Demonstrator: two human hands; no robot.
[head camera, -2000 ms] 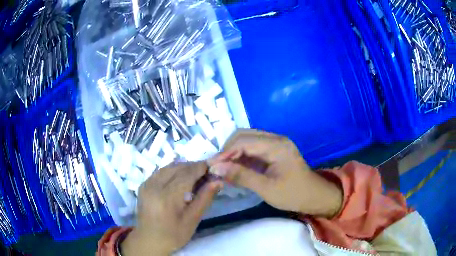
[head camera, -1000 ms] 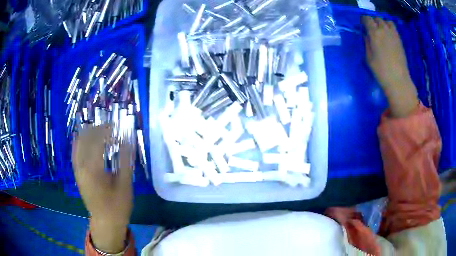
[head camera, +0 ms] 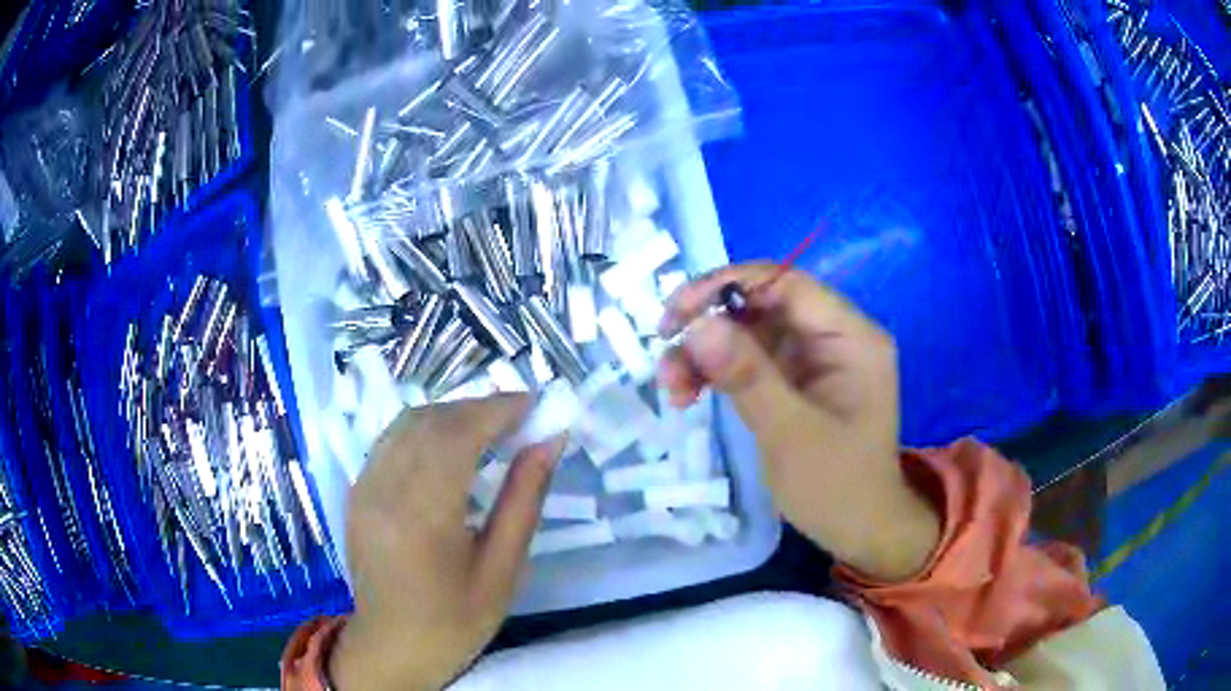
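My left hand (head camera: pixel 439 506) is over the near left part of the white tub (head camera: pixel 756 473), thumb and fingers closed on a white sleeve (head camera: pixel 555 409). My right hand (head camera: pixel 797 392) is over the tub's right wall and pinches a thin rod (head camera: pixel 695 324) at the fingertips. The rod has a dark collar (head camera: pixel 733 297), and a fine red tail (head camera: pixel 799 251) sticks out beyond it, up and to the right. Sleeve and rod are apart. Loose white sleeves (head camera: pixel 624 419) lie at the tub's near end, silver metal tubes (head camera: pixel 473 304) behind them.
A clear poly bag (head camera: pixel 392 108) with metal tubes covers the tub's far end. A blue tray (head camera: pixel 230 607) of silver-barrelled assemblies is at left. A wide blue tray (head camera: pixel 932 270) is at right, with stacked trays and another pile of thin metal parts (head camera: pixel 1201 243) beyond.
My left hand has left the left blue tray and now holds a sleeve over the tub. My right hand has come back from the right tray's far side with a rod. The view has shifted.
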